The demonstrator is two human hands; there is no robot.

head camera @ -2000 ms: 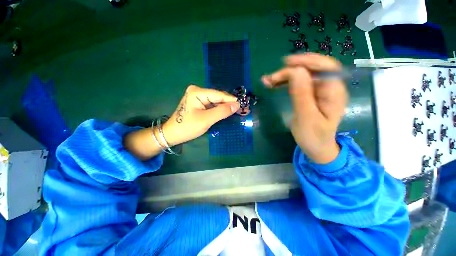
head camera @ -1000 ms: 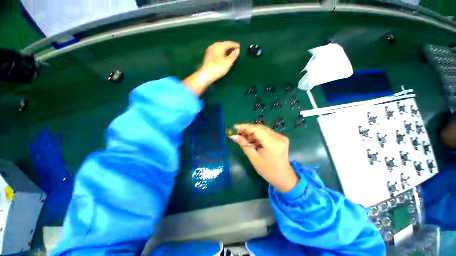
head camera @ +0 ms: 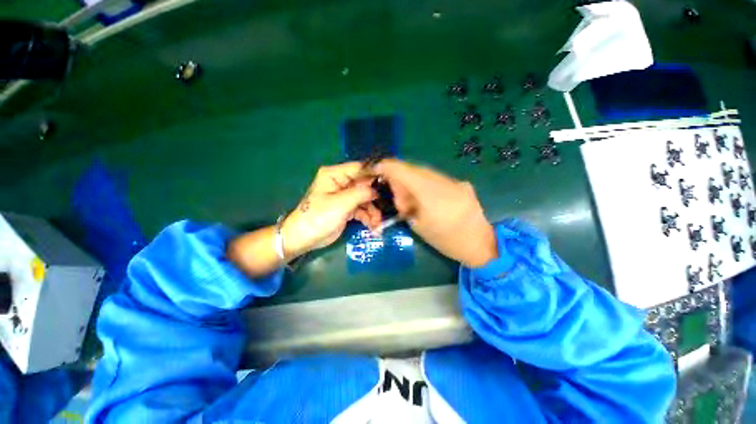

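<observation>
My left hand [head camera: 327, 211] and my right hand [head camera: 439, 203] meet above the blue carrier sheet [head camera: 371, 137]. Between their fingers is a small dark part [head camera: 383, 192], mostly covered by the fingers and blurred; I cannot tell whether it is a housing, a flex part or both. My left fingers pinch it from the left and my right fingers close over it from the right. A pale, slim piece shows beneath the right fingers, too blurred to name. The lower end of the blue sheet shines below my hands.
Rows of flex parts [head camera: 506, 117] lie on the green belt, more on the white sheet [head camera: 630, 240] at right. White wipe [head camera: 609, 41] and dark blue sheet [head camera: 651, 89] lie upper right. A housing unit [head camera: 188, 71] lies upper left, a grey-white box [head camera: 62, 290] at left.
My left hand has come back from the far side of the belt to meet my right hand over the blue sheet. The dark round piece at the back is gone from its place.
</observation>
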